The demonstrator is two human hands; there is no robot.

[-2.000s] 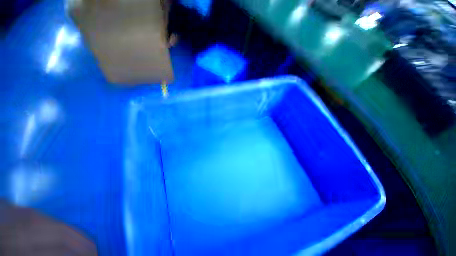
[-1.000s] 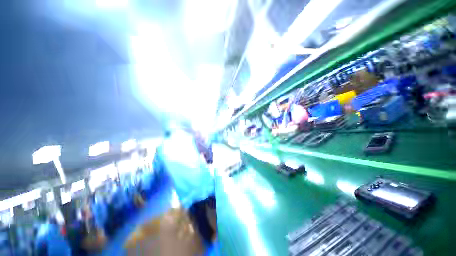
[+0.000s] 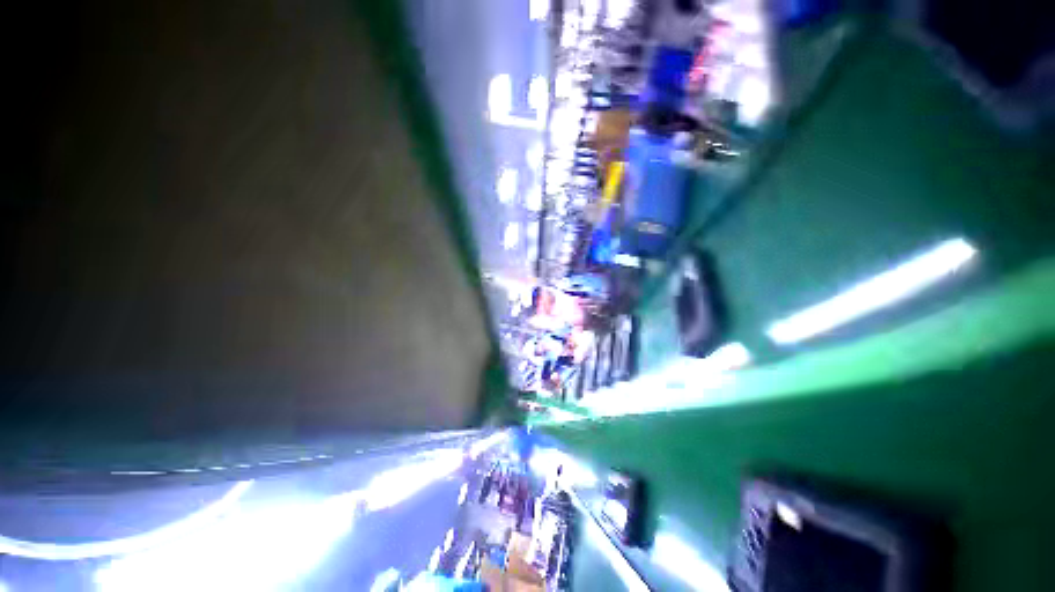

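Observation:
The view is tilted and blurred, and neither of my hands shows. A dark handheld unit [image 3: 833, 538] lies on the green bench [image 3: 914, 428] at the lower right, cut off by the bottom edge; its small buttons are at its left end beside a dark screen. A smaller dark unit [image 3: 622, 507] lies further along the bench. Another dark unit [image 3: 698, 303] lies above the pale green strip, near the middle.
A blue box [image 3: 655, 194] and a yellow item [image 3: 612, 185] stand at the upper middle. Several dark units [image 3: 613, 353] sit beyond. A large dark brown surface [image 3: 243, 231] fills the upper left. Bright lamps [image 3: 231, 544] show at the lower left.
The view has swung from the blue bin to the hall, then rolled strongly sideways along the bench. The person in blue and the grey block of units no longer show clearly.

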